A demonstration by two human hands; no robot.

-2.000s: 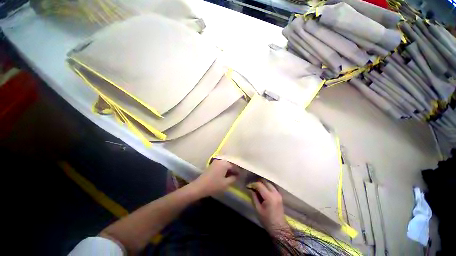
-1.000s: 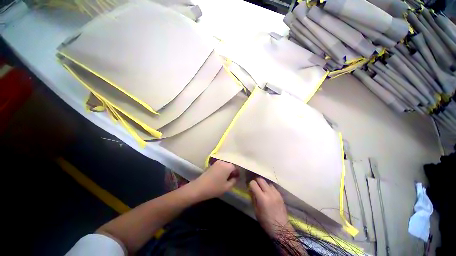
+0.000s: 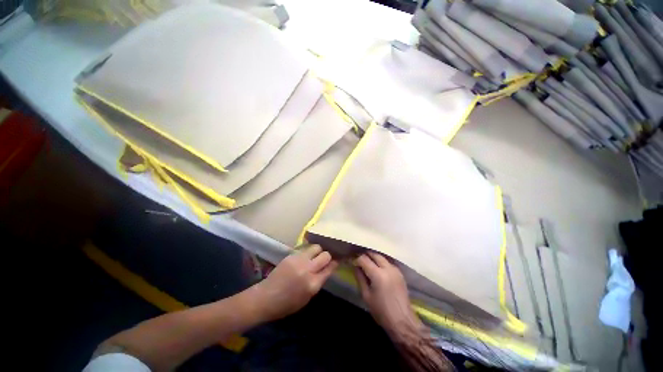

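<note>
A grey-beige bag panel [image 3: 414, 203] with yellow side edges lies nearest me, its front edge lifted over a darker underside. My left hand [image 3: 294, 280] is at its front left corner, fingers pinched together at the lower layer's edge. My right hand [image 3: 382, 287] is just to the right, fingers bent and pinched near the same edge. Both hands are bare, with the fingertips close together. What lies between the fingertips is too small and partly hidden to name, so I cannot tell whether either hand grips the panel edge.
A fanned panel stack [image 3: 196, 80] with hanging yellow tails lies left. Folded bundles [image 3: 567, 80] are heaped upper right. Narrow strip pieces [image 3: 549, 290] lie right of the worked panel, then a white piece [image 3: 617, 294] and a black cloth heap [image 3: 647, 269].
My left hand has come out from under the lifted edge and moved slightly down. My right hand has shifted slightly left and up, and the fingertips are closer together.
</note>
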